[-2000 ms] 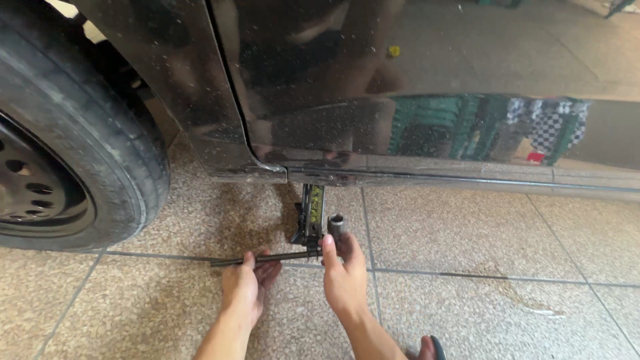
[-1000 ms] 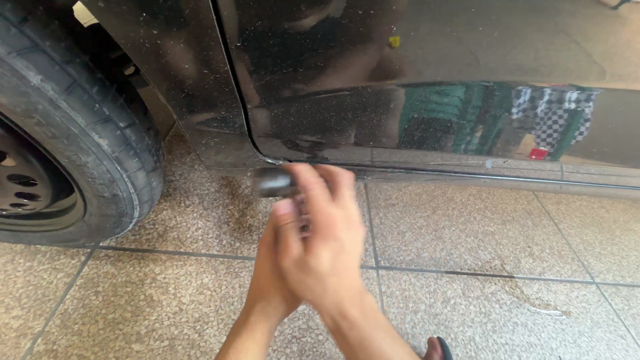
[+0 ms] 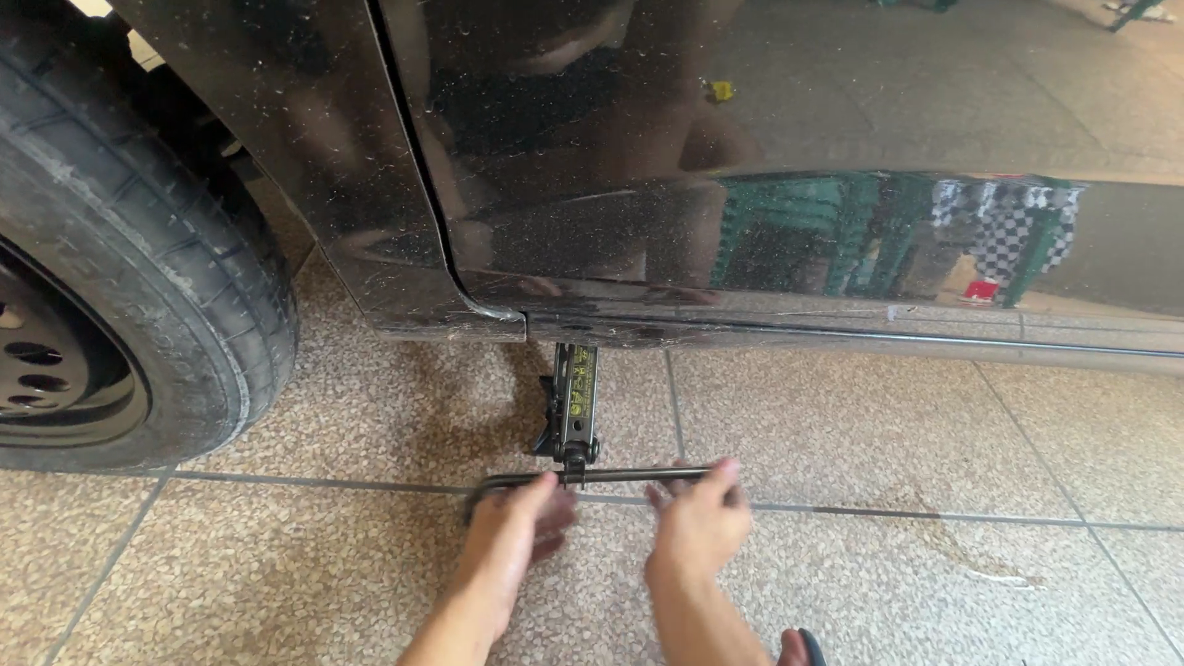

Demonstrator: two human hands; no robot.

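Note:
A black scissor jack with a yellow-print label stands on the floor under the sill of a dark car. Through the eye at its near end passes a dark metal lug wrench, lying roughly level from left to right. Its bent socket end is at the left, beside my left hand, whose thumb touches the bar; the fingers are partly blurred. My right hand has thumb and fingers closed on the straight right end of the bar.
The car's door panel fills the upper view, with reflections on it. At the left stands a tire on a steel wheel. Speckled floor tiles lie below. Part of a foot in dark footwear shows at the bottom edge.
The wrench's socket end, on the right two seconds ago, is now on the left. My hands, together in front of the jack one second ago, are now apart.

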